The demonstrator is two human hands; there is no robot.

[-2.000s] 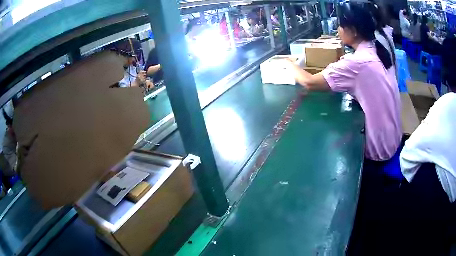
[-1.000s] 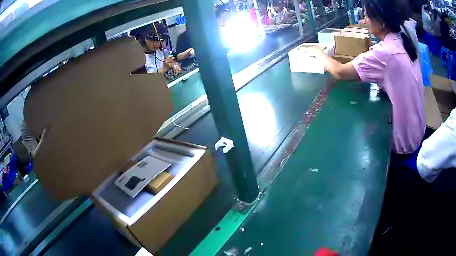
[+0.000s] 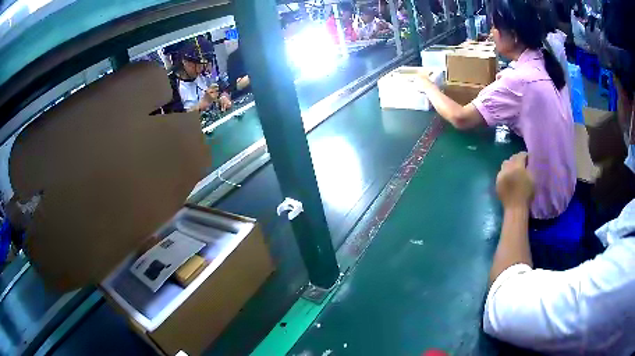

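Observation:
An open brown carton (image 3: 221, 293) stands on the dark conveyor at the lower left. Its large notched lid flap (image 3: 111, 174) stands upright behind it. Inside is a pale tray insert (image 3: 129, 300). A white printed manual (image 3: 166, 259) lies on top, partly over a small brown box (image 3: 190, 270). Neither of my hands is in the picture.
A green post (image 3: 285, 139) with a white clip rises beside the carton. A green work surface (image 3: 411, 257) runs along the belt (image 3: 348, 167). A co-worker in pink (image 3: 536, 132) handles a white tub (image 3: 404, 89) near brown cartons. A white-sleeved person (image 3: 564, 306) is at the right.
The view has swung right and then back left. The white-sleeved person has come further into view with a raised forearm and hand. The manual stays in the carton.

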